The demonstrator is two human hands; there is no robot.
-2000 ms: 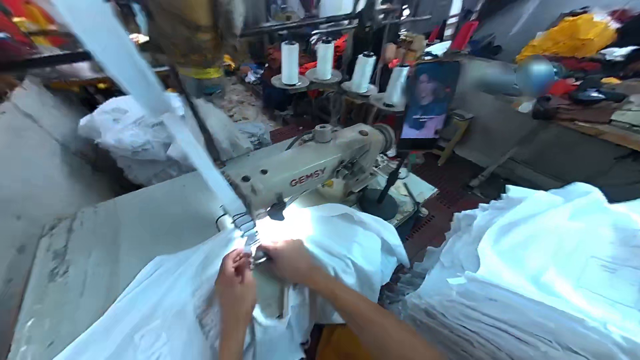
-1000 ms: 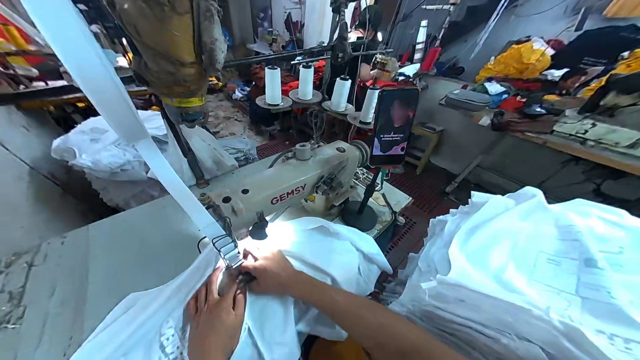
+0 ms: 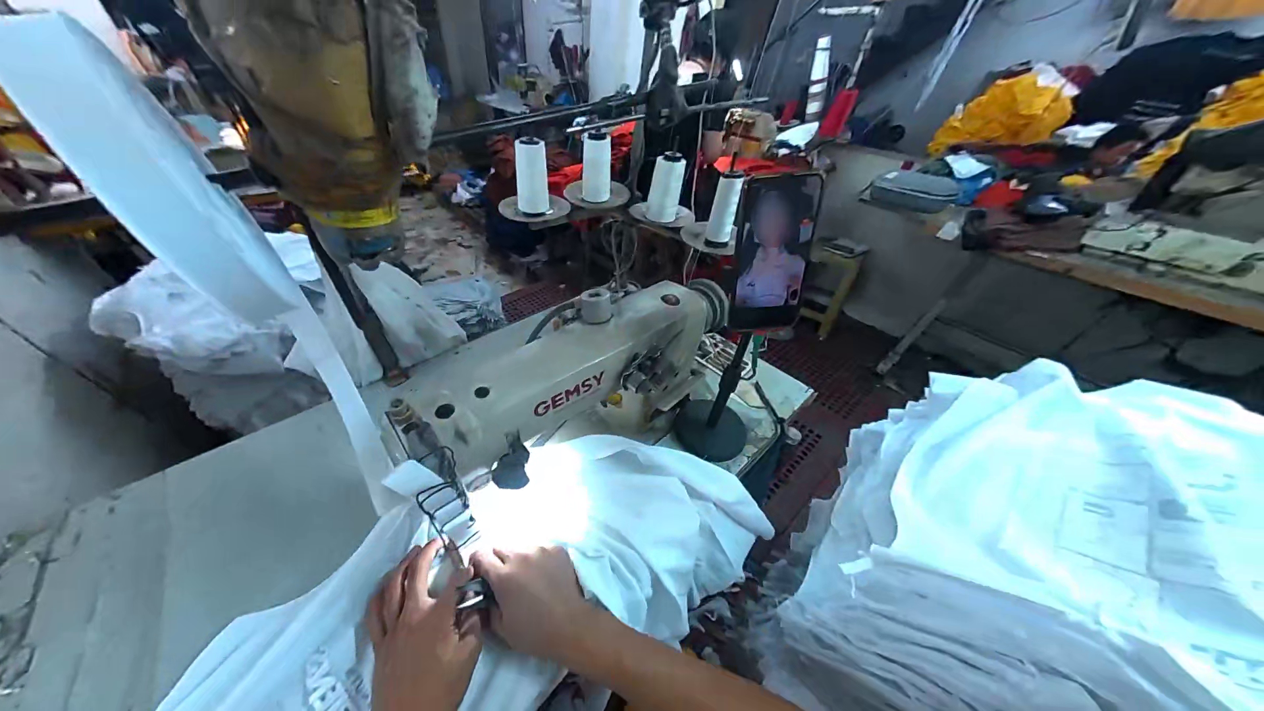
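A Gemsy industrial sewing machine stands on the grey table, its lamp glaring over white fabric that spreads beneath the needle area. My left hand lies on the fabric just left of the presser foot, fingers bent. Close against it, my right hand has its fingertips at the metal parts by the needle. Whether either hand pinches the cloth cannot be told. A white fabric strip hangs from the upper left into the wire guide in front of the machine head.
A tall stack of white fabric pieces rises at the right. Thread cones stand behind the machine, beside a phone on a round-based stand. White bundles lie beyond the table at left. A worktable holds coloured cloth.
My left hand has come down flatter onto the fabric than two seconds ago. My right hand stays near the needle. The view has shifted somewhat.
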